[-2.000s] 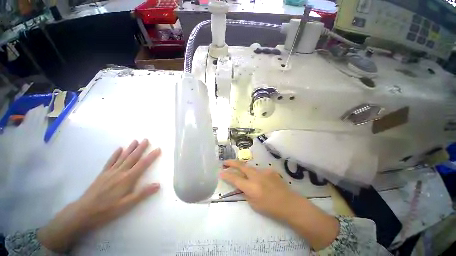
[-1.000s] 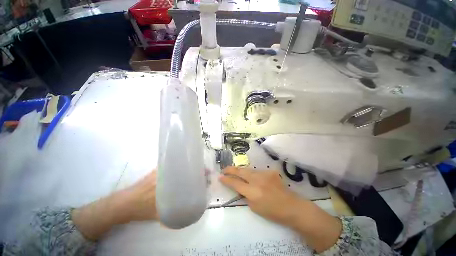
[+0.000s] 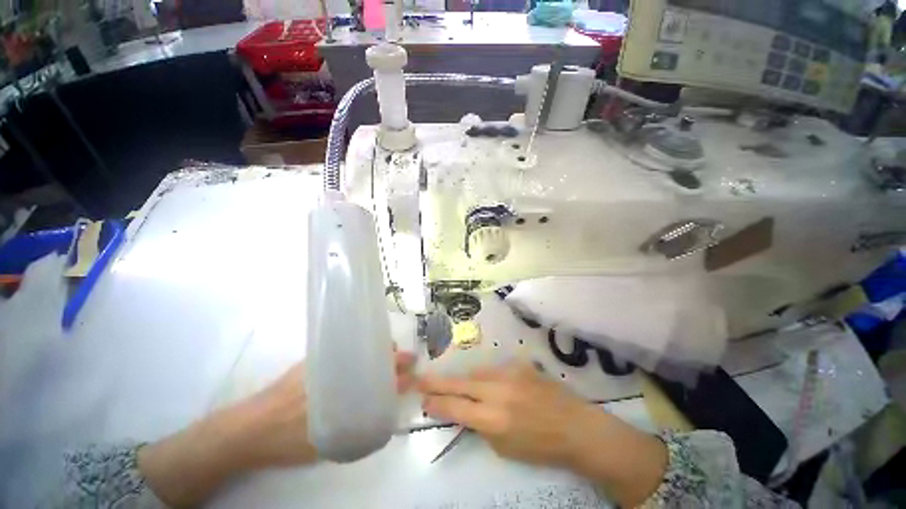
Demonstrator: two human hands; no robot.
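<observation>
My left hand is partly hidden behind the long machine lamp; its fingertips show just right of the lamp. My right hand lies by them, fingers pointing left, just in front of the presser foot. Thin dark thread snips stick out from under my right hand. Sheer white fabric is heaped at the far left; its outline near my fingertips is too faint to tell. The needle is not clearly visible.
The off-white sewing machine head spans the right. White cloth hangs from its arm over dark lettering. A blue bin stands at the left table edge. A flat black slab and a paper sheet lie at right.
My left hand has slid from the open table at left to behind the lamp, beside my right hand. My right fingertips have drawn slightly back from the presser foot, and the snips show more.
</observation>
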